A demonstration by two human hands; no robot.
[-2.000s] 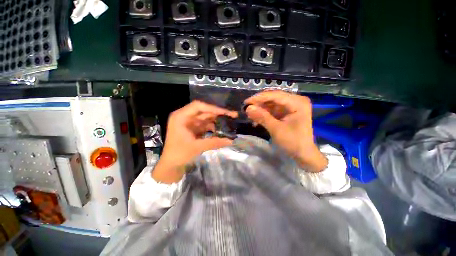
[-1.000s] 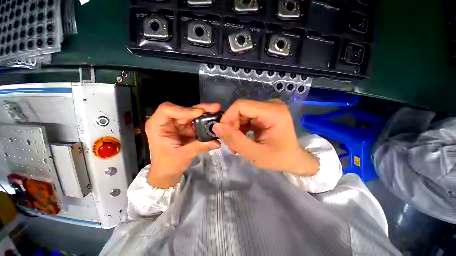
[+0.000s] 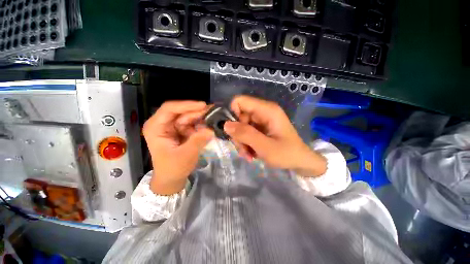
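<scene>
A small dark rounded-square housing with a dark round centre is held tilted in front of my chest. My left hand grips its left side between thumb and fingers. My right hand holds its right side, with the thumb at the round centre. The fingers hide part of the housing. The clear ring tray lies just beyond my hands, with dark rings along its far edge. The black blister tray behind it holds several silver-faced parts.
Stacked ring trays stand at the back left. A white machine at left carries a red-orange emergency stop button, push buttons and an orange-brown fixture. A blue stool and another person's grey sleeve are at right.
My hands have come together on the housing; two seconds ago the right one was apart, pinching a tiny dark piece. The housing has since tilted. The trays sit slightly differently in view.
</scene>
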